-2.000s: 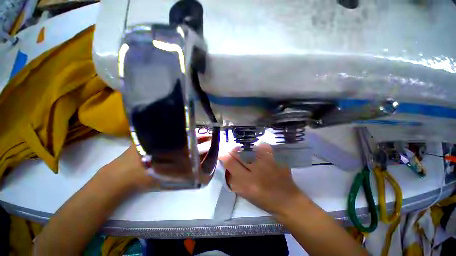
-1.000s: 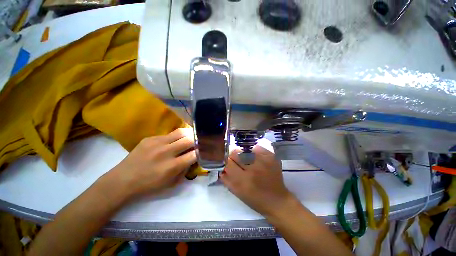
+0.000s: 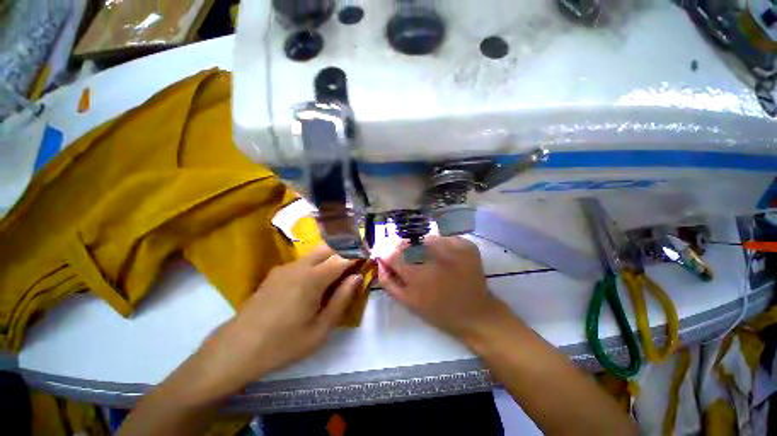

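Mustard garment panels [image 3: 128, 196] lie in folds on the table left of the white sewing machine [image 3: 511, 94]. Part of the cloth runs to the lit needle area [image 3: 413, 226]. My left hand [image 3: 298, 302] grips the cloth edge just in front of the needle area, and a small mustard end hangs from its fingers. My right hand [image 3: 439, 281] is beside it, fingertips at the same edge near the presser foot. The fingertips nearly meet. The machine's shiny lever partly hides the cloth, and the needle tip cannot be made out.
Scissors with green and yellow handles [image 3: 612, 328] lie on the right, beside small metal tools [image 3: 682, 255] and an orange stick [image 3: 760, 246]. A measuring strip [image 3: 383, 385] edges the table. Mustard-and-white cloth [image 3: 720, 383] hangs lower right. A board [image 3: 141, 21] is at the upper left.
The mustard cloth has been drawn further towards the needle area, and its end now shows between my hands. My left hand has moved slightly right. The view has also shifted.
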